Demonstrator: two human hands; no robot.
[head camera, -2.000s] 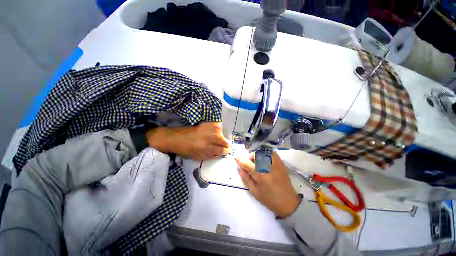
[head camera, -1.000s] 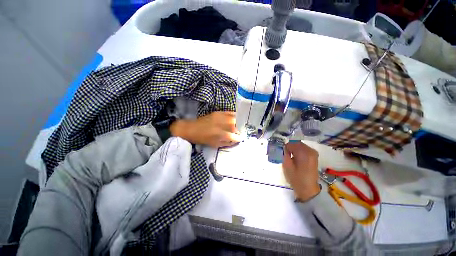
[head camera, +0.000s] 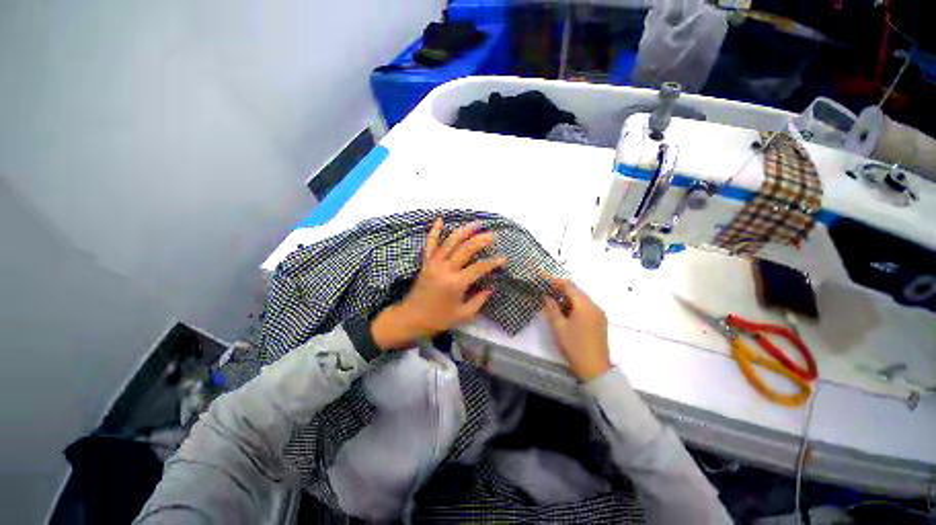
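The small-checked garment (head camera: 354, 251) lies over the left front of the white table and hangs down over its edge, with light grey-white inner cloth (head camera: 395, 426) showing below. My left hand (head camera: 446, 282) lies on the checked cloth with its fingers spread. My right hand (head camera: 577, 326) pinches the cloth's right edge between thumb and finger. The white sewing machine head (head camera: 641, 185) with its blue stripe stands to the right of both hands. The garment is apart from its presser foot.
Scissors with red and yellow handles (head camera: 770, 354) lie right of my right hand, near a dark rectangular item (head camera: 785, 287). Plaid cloth (head camera: 785, 195) wraps the machine arm. A dark heap (head camera: 518, 113) fills the trough behind. Blue tape (head camera: 349, 193) marks the left edge.
Both hands have moved away from the needle area, to the left and towards me, with the garment. My left hand has spread on the checks. My right hand has taken hold of the cloth edge.
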